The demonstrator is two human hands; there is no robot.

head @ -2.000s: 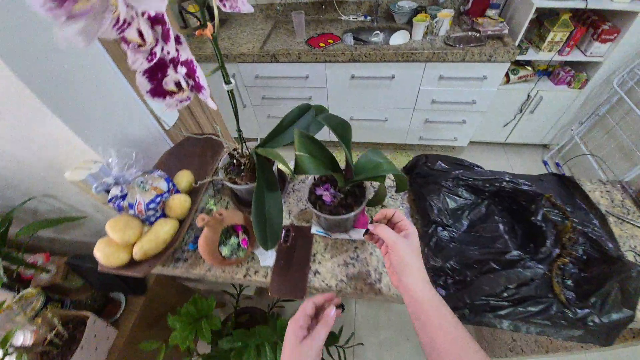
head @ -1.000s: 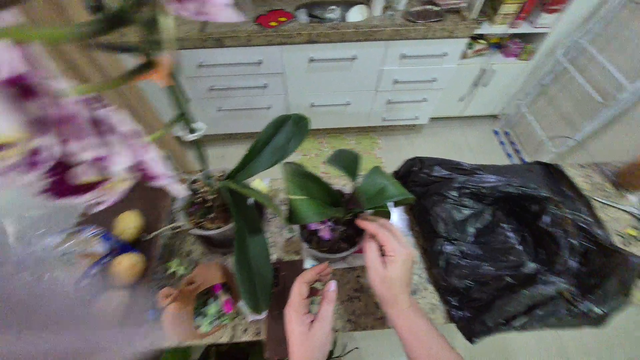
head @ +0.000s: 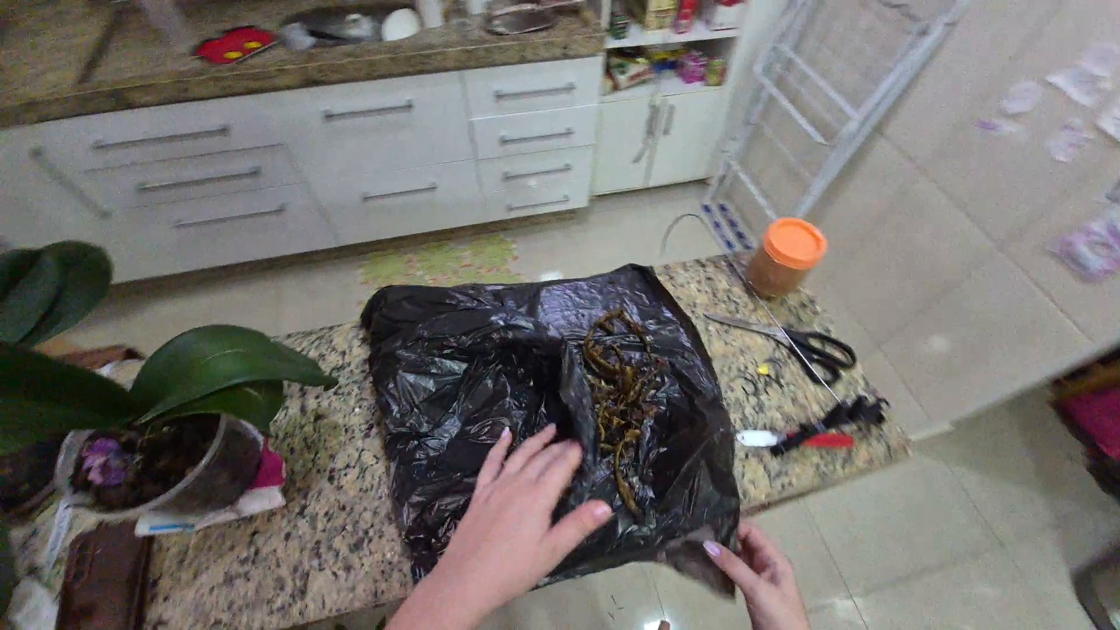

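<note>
A black plastic bag (head: 472, 385) lies spread on the granite counter, with a heap of brown dried roots (head: 621, 385) on its right half. My left hand (head: 525, 507) rests on the bag's near middle, fingers apart, just left of the roots. My right hand (head: 761, 569) pinches the bag's near right corner between thumb and fingers. To the left, a potted orchid (head: 227, 367) with broad green leaves stands in a clear plastic pot (head: 157, 516), a purple flower on its soil.
Right of the bag lie black-handled scissors (head: 818, 346), a red and white tool (head: 822, 439) and a jar with an orange lid (head: 787, 254). A brown phone case (head: 105, 573) lies near the orchid pot. A metal drying rack (head: 805, 105) stands beyond the counter.
Both hands have left the orchid pot and moved right to the black bag. My right hand has taken hold of the bag's corner. The view has swung right.
</note>
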